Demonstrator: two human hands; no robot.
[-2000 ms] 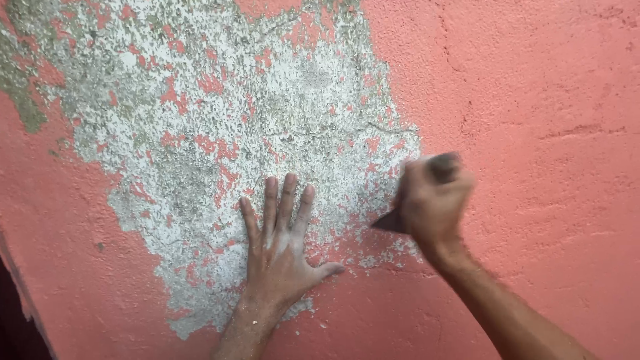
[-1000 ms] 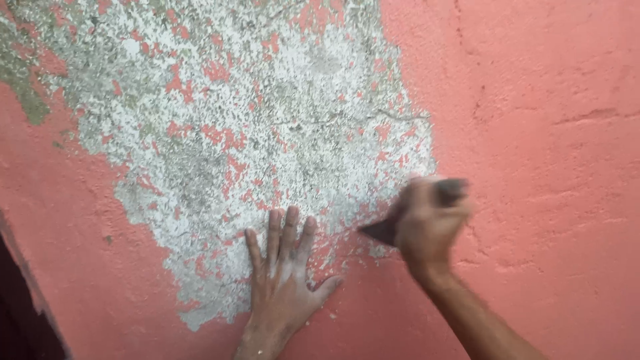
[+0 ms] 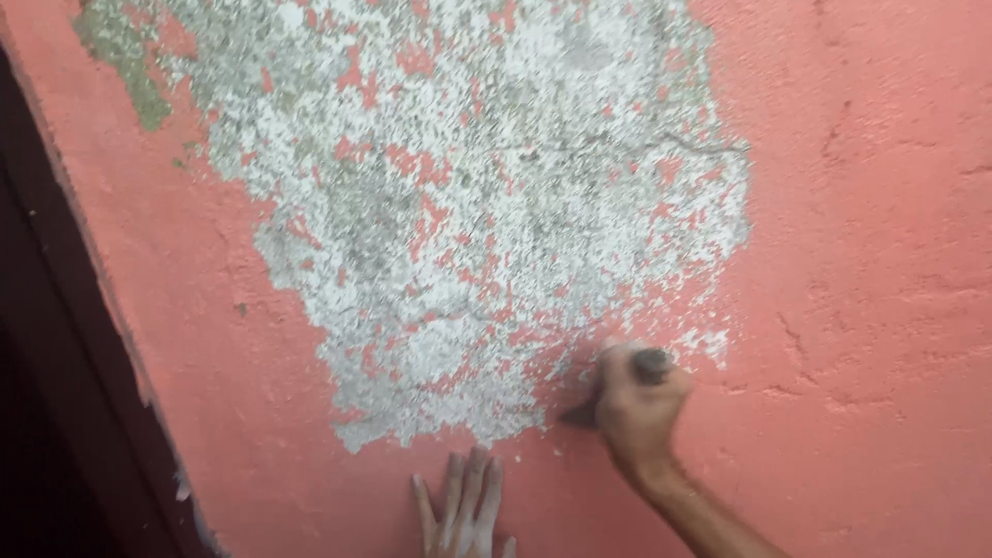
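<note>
A wall with pink-red paint (image 3: pixel 852 310) fills most of the view, and a large bare patch of white and grey plaster (image 3: pixel 496 201) shows in it. My right hand (image 3: pixel 643 411) is closed around the dark handle of a scraper (image 3: pixel 583 412). Motion blurs the scraper's dark blade, which lies against the wall at the patch's lower right edge. My left hand (image 3: pixel 463 508) rests with fingers apart against the painted wall, just below the patch; its lower part is cut off by the frame. White dust is on its fingers.
At the left, the wall ends in a rough edge (image 3: pixel 132 341) beside a dark opening or panel (image 3: pixel 54 372). A crack (image 3: pixel 697 147) crosses the patch's upper right, and greenish staining (image 3: pixel 132 70) marks its upper left.
My left hand has moved down the wall, off the bare patch. My right hand, still holding the scraper, has also moved lower. More of the dark area at the left shows.
</note>
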